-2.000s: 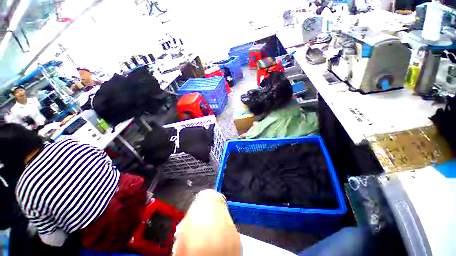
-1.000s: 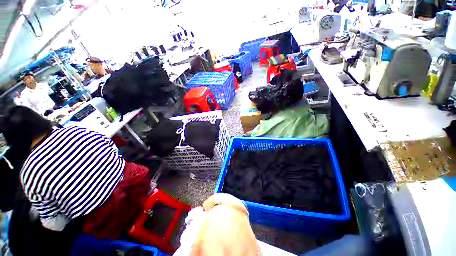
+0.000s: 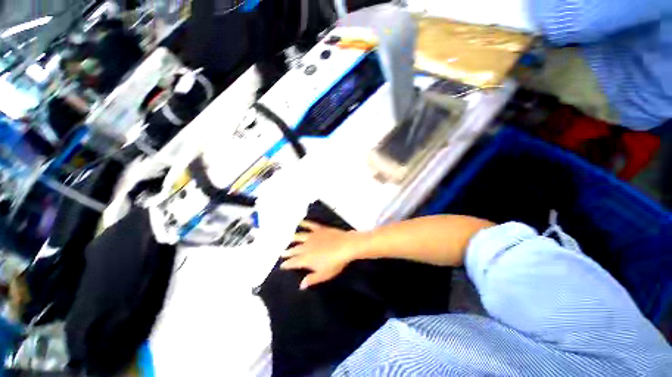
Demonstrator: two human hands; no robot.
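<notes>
A black fabric piece [image 3: 317, 316] lies over the front edge of the white machine table [image 3: 210, 309] and hangs toward my lap. My right hand [image 3: 320, 254] rests palm down on it, fingers spread. My left hand is not in view. The white sewing machine [image 3: 258, 132], with a blue stripe, dark control panel and two black straps, stands behind the fabric. Its needle area is blurred. A larger black fabric heap [image 3: 121, 287] hangs at the table's left.
A tray with dark contents [image 3: 420, 136] lies right of the machine, near a yellow-brown board [image 3: 468, 51]. A blue crate [image 3: 597, 199] stands at the right, with a white tie [image 3: 561, 234] near my sleeve. Another person's striped sleeve [image 3: 626, 59] is at the upper right.
The view has swung from the left-side crates and aisle to the machine table. The bare hand at the bottom edge is gone from there; my right hand now shows on black fabric.
</notes>
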